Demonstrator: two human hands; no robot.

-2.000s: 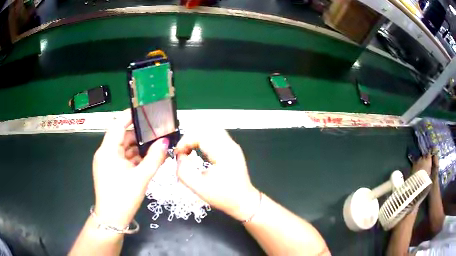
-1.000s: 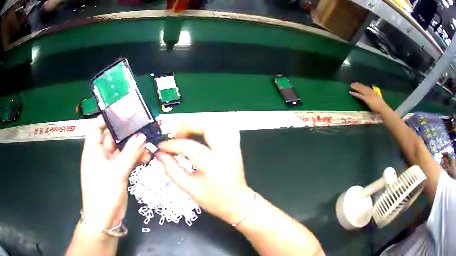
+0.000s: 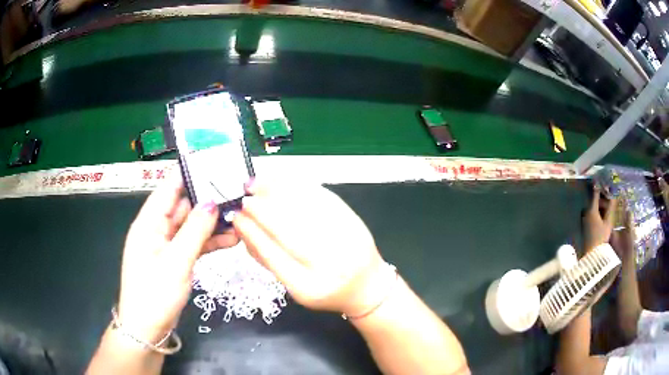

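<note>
A phone assembly [image 3: 213, 150] glares white, with its green board partly visible, and is tilted above the bench mat. My left hand [image 3: 165, 249] is shut on its lower left side, thumb on the black end piece [image 3: 229, 214]. My right hand [image 3: 312, 245] has its fingertips against the lower right end of the phone assembly. A small white spot shows at the fingertips; whether it is a loose part cannot be told. A pile of small white parts [image 3: 238, 289] lies on the mat below the hands.
Several handsets, one of them at right [image 3: 438, 128], lie on the green belt [image 3: 352, 95]. A yellow-backed piece [image 3: 558, 138] lies farther right. A white rail [image 3: 411, 168] borders the belt. A cream fan [image 3: 513, 301] stands at right, beside another person's arms and bluish shiny bags [image 3: 632, 212].
The phone assembly has moved right, turned more upright and now glares white. My right fingertips press closer on its lower end. The other person's hand has drawn back from the belt.
</note>
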